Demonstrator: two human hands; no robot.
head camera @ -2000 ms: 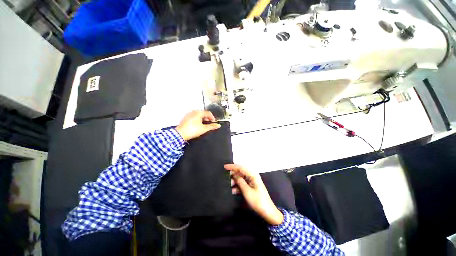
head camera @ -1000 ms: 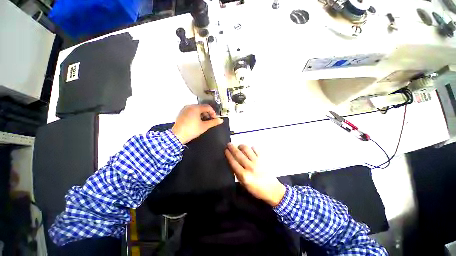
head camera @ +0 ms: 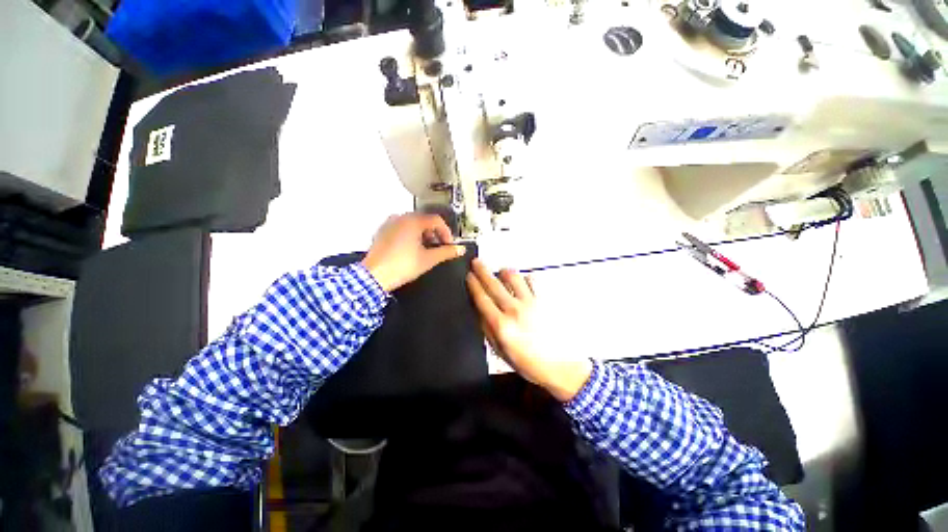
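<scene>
A black fabric panel (head camera: 416, 343) hangs over the front table edge, its top corner at the needle area of the white sewing machine (head camera: 593, 125). My left hand (head camera: 405, 250) pinches the panel's top edge between thumb and fingers, just in front of the presser foot (head camera: 465, 223). My right hand (head camera: 520, 324) lies along the panel's right edge with its fingers extended, fingertips close to the left ones. Whether it grips the edge is hard to tell. A thin dark cord (head camera: 613, 258) runs along the table from the right to the panel's corner. The needle tip is hidden.
A labelled dark panel stack (head camera: 208, 166) lies at the table's far left, with a plain dark stack (head camera: 140, 312) nearer. Red-handled snips (head camera: 725, 264) lie on the right of the table. Another black stack (head camera: 728, 400) is at lower right. A blue crate (head camera: 203, 31) stands behind.
My right hand has moved up along the panel's right edge towards the needle. My left hand stays at the panel's top edge. The camera view has moved closer to the machine.
</scene>
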